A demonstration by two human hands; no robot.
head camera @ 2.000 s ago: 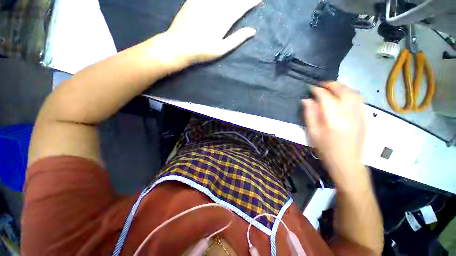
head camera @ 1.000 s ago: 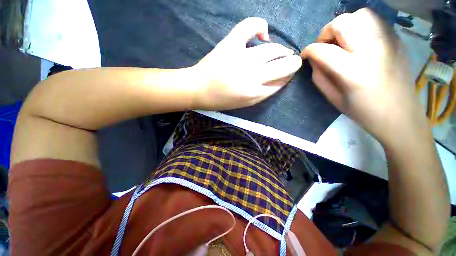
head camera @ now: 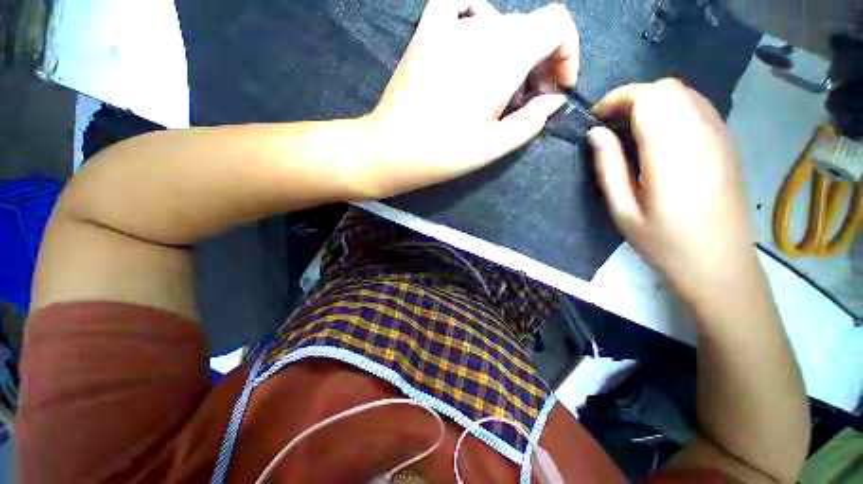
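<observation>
A large black cloth panel (head camera: 303, 66) lies flat on the white machine table. My left hand (head camera: 473, 95) is over the panel, its thumb and fingers pinching a small narrow black strip (head camera: 575, 106). My right hand (head camera: 662, 170) is just right of it, with thumb and forefinger at the strip's other end. The strip is hard to see against the black panel, and the fingers partly hide it.
Scissors with orange-yellow loops (head camera: 812, 213) lie on the machine bed at the right, partly behind a cream ribbed knob (head camera: 838, 156). The white table edge (head camera: 483, 248) runs in front of my lap. A blue bin (head camera: 30, 236) is at the far left.
Two seconds ago my left hand lay flat on the panel and my right hand was lower at the panel's edge. Both came together at the strip; my right hand has since moved slightly down.
</observation>
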